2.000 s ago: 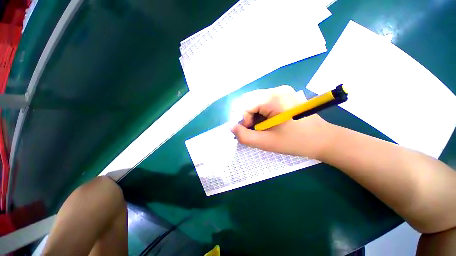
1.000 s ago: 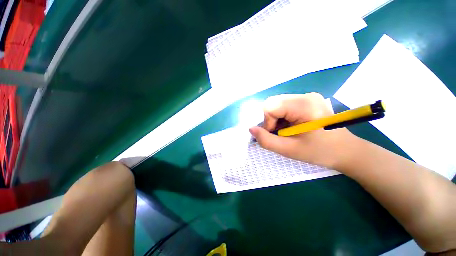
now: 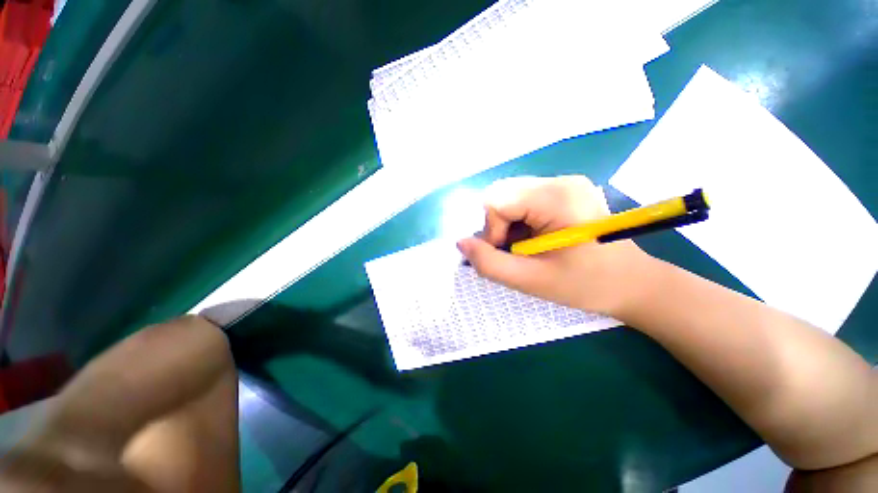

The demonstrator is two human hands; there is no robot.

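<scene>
My right hand holds a yellow and black marker pen, its back end pointing right. The hand rests on the right part of a white printed grid sheet, with the pen tip near the sheet's upper edge. My fingers partly hide the tip. My left hand is out of the picture. A bent bare arm, apparently my left, shows at the lower left with its elbow on the bench.
A stack of overlapping printed sheets lies beyond the pale edging strip. A loose white sheet lies at the right on the green bench. A small yellow thing shows at the bottom edge. Red shapes show at far left.
The whole view has shifted back and forth slightly. The pen lies a little flatter than two seconds ago, still in my right hand. The left arm is more blurred and leans further left.
</scene>
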